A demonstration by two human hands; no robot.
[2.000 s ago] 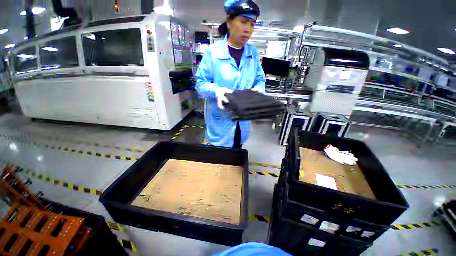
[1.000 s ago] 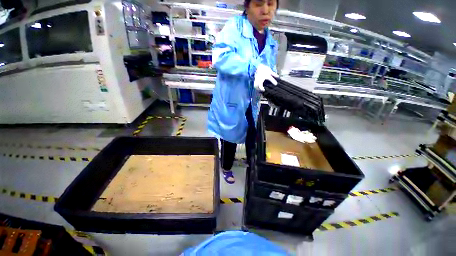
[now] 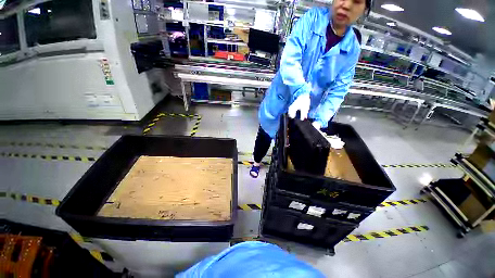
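Note:
Neither of my hands is in the picture; only my blue smock shows at the bottom edge. A black tote with a cardboard liner on its floor lies in front of me, with nothing else large in it. To its right stands a stack of black totes. A person in a blue smock and white gloves holds a pile of black plates on edge inside the top tote. A loose pair of white gloves lies behind the plates.
Orange-brown pallets lie in a dark bin at the lower left. A large white machine stands at the back left. A conveyor line runs across the back. A tiered cart stands at the right. Yellow-black tape marks the floor.
The person has moved right to the tote stack and lowered the black plates into the top tote, turning them on edge. My view has turned right. The orange-brown pallets now show less.

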